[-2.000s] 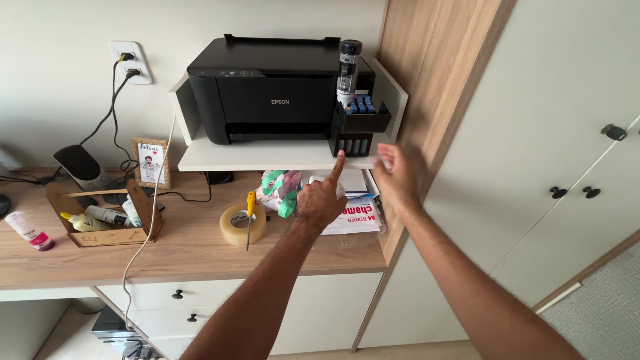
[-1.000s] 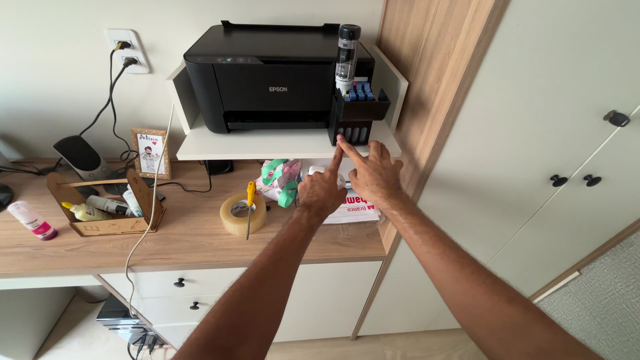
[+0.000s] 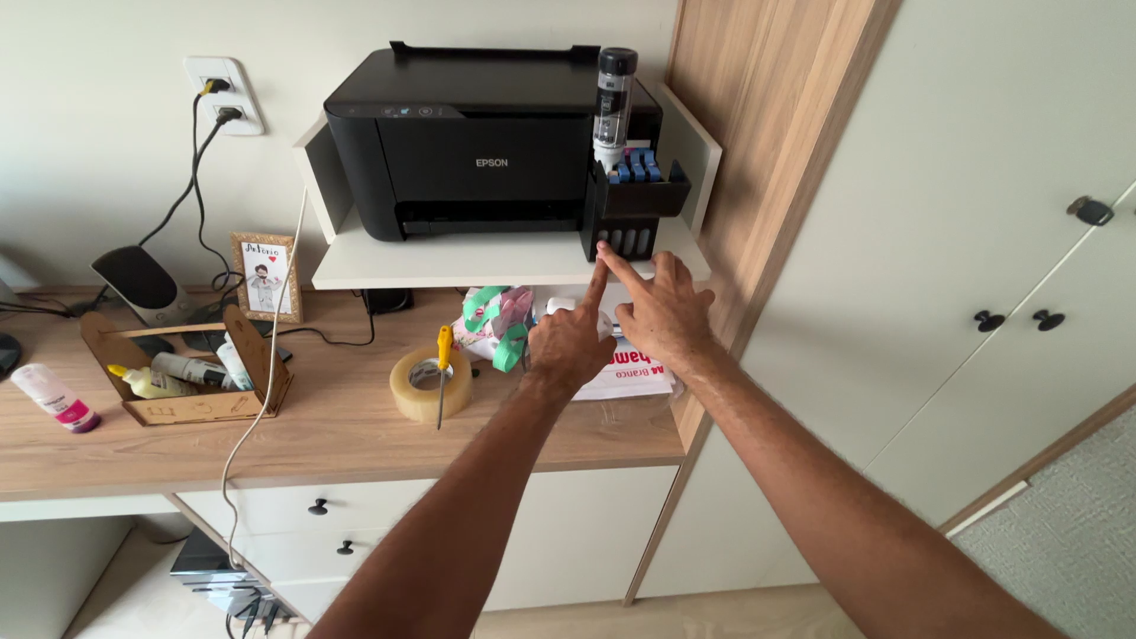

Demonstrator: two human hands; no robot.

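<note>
A black Epson printer [image 3: 479, 151] sits on a white shelf [image 3: 461, 266]. At its right side is the ink tank unit [image 3: 628, 240], its lid tipped forward, with several blue caps [image 3: 641, 165] inside. An ink bottle [image 3: 612, 102] with a black base stands upside down in the tank's left filler. My left hand [image 3: 572, 342] points up with its index finger at the leftmost tank window and holds nothing. My right hand [image 3: 667, 306] has its index fingertip at the same window, close to or touching the left fingertip, its other fingers loosely bent and holding nothing.
On the wooden desk are a tape roll [image 3: 408, 390] with a yellow-handled screwdriver [image 3: 444, 355] on it, a wooden caddy [image 3: 200, 404] of bottles, a magenta ink bottle [image 3: 55, 398], a framed picture [image 3: 266, 275], a speaker [image 3: 142, 284] and a paper pack [image 3: 626, 377]. A white cable hangs in front.
My right hand, apart from the tank two seconds ago, has moved left, and its index finger now meets the left one at the leftmost window. The inverted bottle stays in place.
</note>
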